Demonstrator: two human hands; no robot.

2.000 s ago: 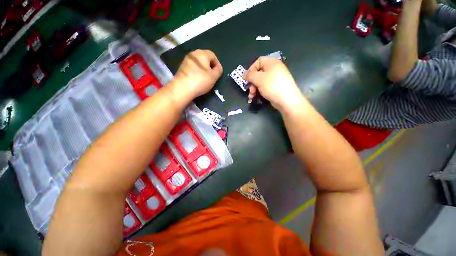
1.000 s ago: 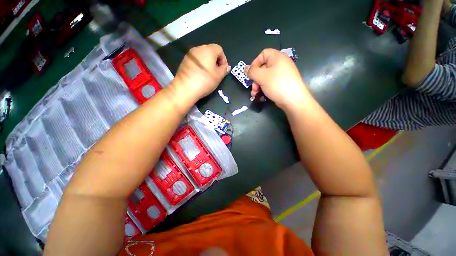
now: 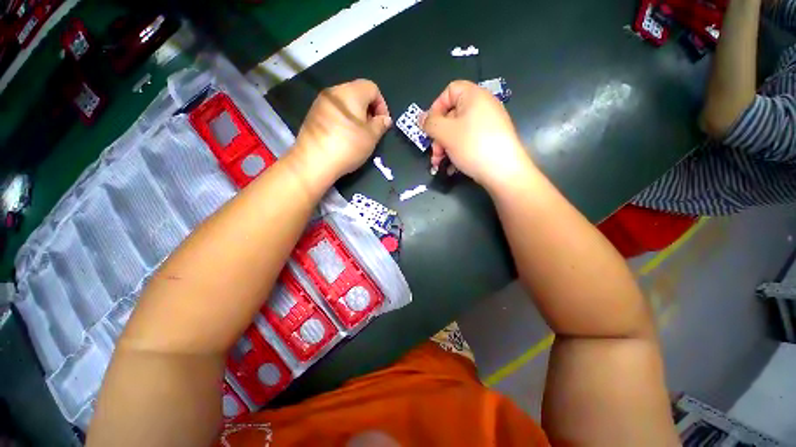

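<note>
My right hand [image 3: 467, 127] holds a white keypad piece with dark dots [image 3: 411, 125] at its fingertips, above the dark green worktop. My left hand [image 3: 349, 122] is just left of it, fingertips pinched together; whether anything is between them cannot be told. A second dotted white piece [image 3: 371, 210] lies on a small part with a red round spot, at the tray's right edge. Red shells [image 3: 339, 272] lie in pockets of the translucent tray [image 3: 131, 205]; my left forearm hides part of the tray.
Small white bits [image 3: 413, 192] lie below my hands, and another [image 3: 464, 51] lies above. A small silver part [image 3: 495, 88] is behind my right hand. A pale rail [image 3: 340, 42] edges the belt. Red units [image 3: 653, 22] lie upper right, beside a person's striped sleeve [image 3: 758, 131].
The view has shifted slightly. Both hands stay close together, and the right still holds the dotted piece. My left fingertips have drawn back a little from it.
</note>
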